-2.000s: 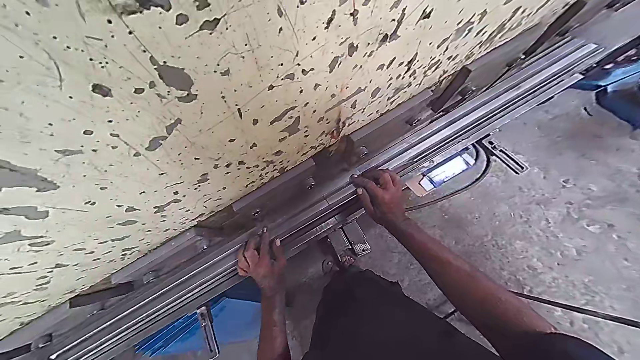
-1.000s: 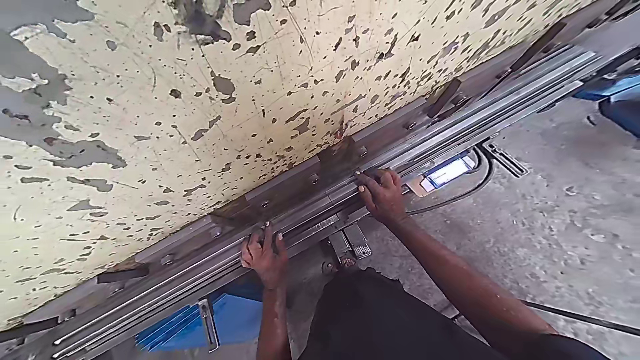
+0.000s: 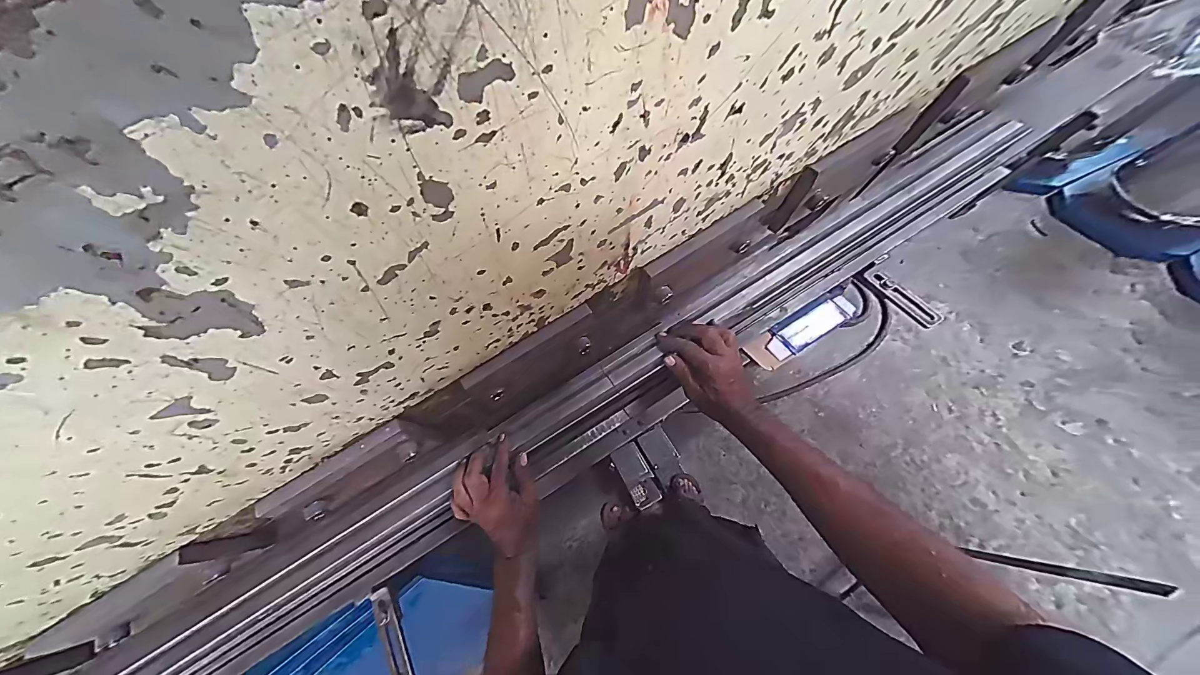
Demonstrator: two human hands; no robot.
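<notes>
A long machine with grooved metal rails (image 3: 600, 398) runs diagonally across the view, under a large cream panel (image 3: 525, 187) with flaked paint. My left hand (image 3: 497, 487) rests on the front rails at lower centre, its fingers bent over the metal. Farther right along the same edge lies my right hand (image 3: 710, 366), fingertips on the rails. Whether either hand grips a thin separate strip there cannot be told. Bolts and dark clamp blocks (image 3: 619, 292) line the rail behind the hands.
Below the rails is a foot pedal (image 3: 643, 483) beside my feet. A blue and white box-like object (image 3: 811, 325), a black cable (image 3: 844, 366) and a slotted metal bracket (image 3: 905, 298) are near my right hand. Blue metal parts (image 3: 441, 623) stand at lower left, with a black strip (image 3: 1069, 570) on the concrete floor.
The flaked panel and its clamp blocks have shifted position relative to the hands. Both hands stay in nearly the same places on the rails.
</notes>
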